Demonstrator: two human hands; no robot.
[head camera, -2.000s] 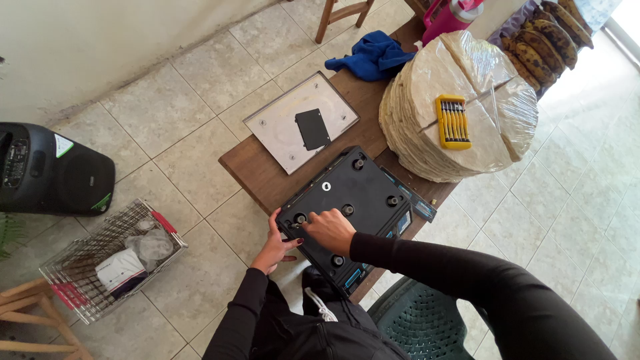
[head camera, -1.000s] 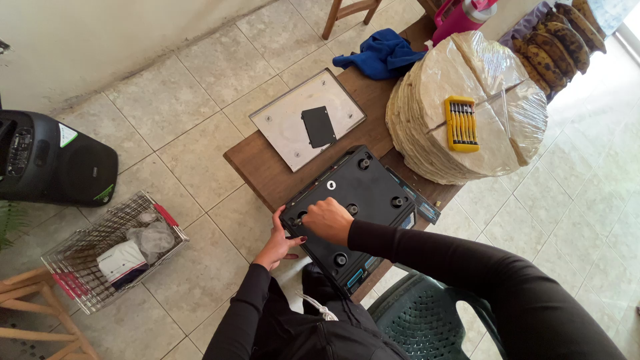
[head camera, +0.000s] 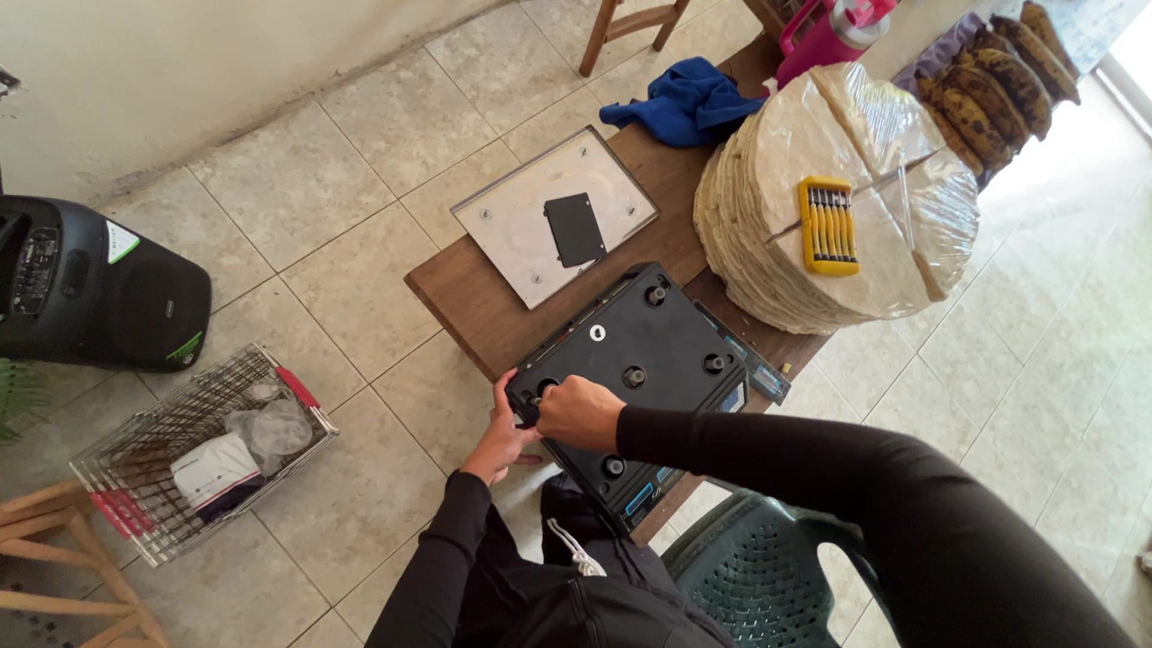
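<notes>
A black plastic appliance base (head camera: 670, 337) with several round feet lies at the front of the wooden table. My left hand (head camera: 499, 441) grips its left corner. Over the same corner, my right hand (head camera: 580, 414) is closed around something small, mostly hidden by the fingers, beside a foot. Behind the base, a pale metal plate (head camera: 513, 211) carries a small black cover (head camera: 576, 230). A yellow case of precision screwdrivers (head camera: 829, 225) rests on a stack of flat round breads (head camera: 765, 207) in clear plastic wrap.
On the wooden table (head camera: 459, 288) are a blue cloth (head camera: 684, 101) and a pink tumbler (head camera: 823, 40). Ripe plantains (head camera: 999, 99) lie at the far right. A wire basket (head camera: 207, 450) and a black speaker (head camera: 108, 288) stand on the floor at left. A green plastic chair (head camera: 756, 576) is close below.
My right hand has turned at the base's corner, and its fingers look more closed than in the earliest frame. The left hand keeps its hold on the edge.
</notes>
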